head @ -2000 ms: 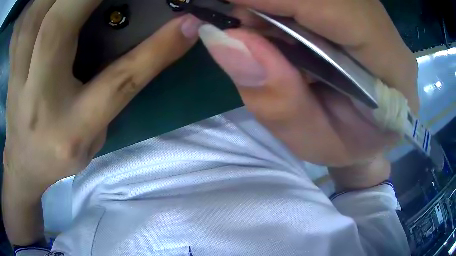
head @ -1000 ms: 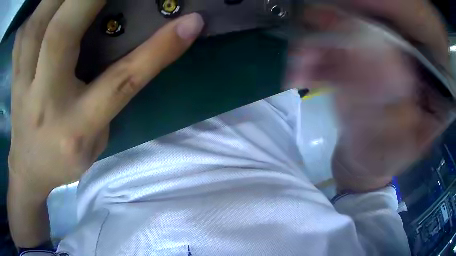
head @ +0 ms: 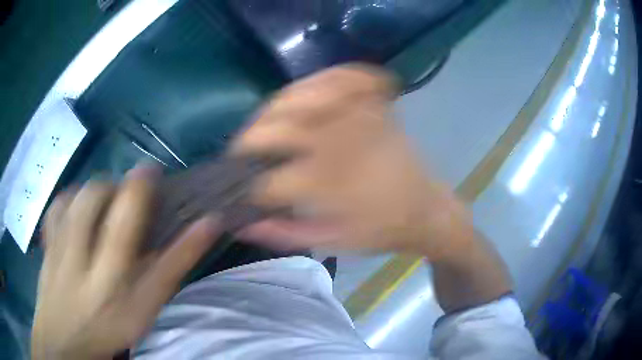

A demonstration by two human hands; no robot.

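A dark grey fixture plate (head: 197,197) is blurred between my two hands, low over the green bench. My left hand (head: 105,246) holds its left end, with fingers over the far side and thumb along the near edge. My right hand (head: 338,162) grips its right end, also blurred. The seats and any components on the plate cannot be made out. Slim metal tweezers (head: 163,145) lie on the bench just beyond the plate.
A pale cover plate (head: 43,169) with small dot-like holes lies at the left by a long silver rail (head: 116,46). A black glossy machine base (head: 310,35) is at the top. Pale floor with yellow lines is at right, with a blue object (head: 577,302) low down.
The view has swung to the right, showing more bench and floor. The tweezers have left my right hand and lie on the bench. My right hand now grips the fixture plate.
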